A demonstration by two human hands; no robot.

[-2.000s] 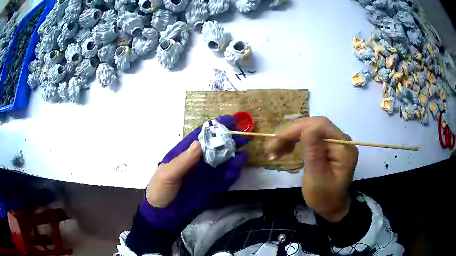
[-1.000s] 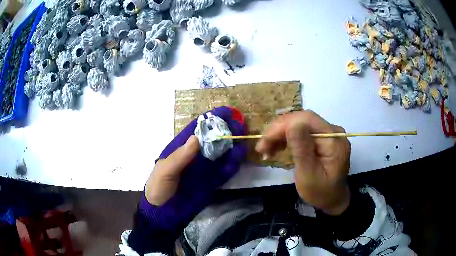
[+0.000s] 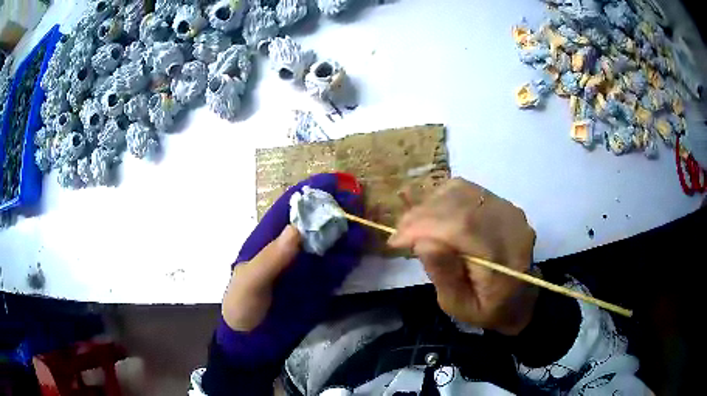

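My left hand (image 3: 291, 259), in a purple glove with a bare thumb, holds a grey ruffled piece (image 3: 318, 221) above the near left part of the cardboard pad (image 3: 387, 151). My bare right hand (image 3: 473, 251) holds a thin tan stick (image 3: 543, 284). The stick's left tip is at the right side of the grey piece; whether it touches cannot be told. The stick slopes down to the right. A red cap (image 3: 348, 183) on the pad shows partly behind my gloved fingers.
A large pile of hollow grey parts (image 3: 128, 81) lies at the far left, beside a blue tray (image 3: 31, 176). Smaller grey-and-yellow parts (image 3: 612, 85) are piled at the far right, near red handles (image 3: 688, 168). A red stool (image 3: 77, 370) stands below the table at left.
The stick has tilted from nearly level to sloping down right, and my right hand has turned with it. The grey piece is turned slightly in my left hand. The whole view has shifted.
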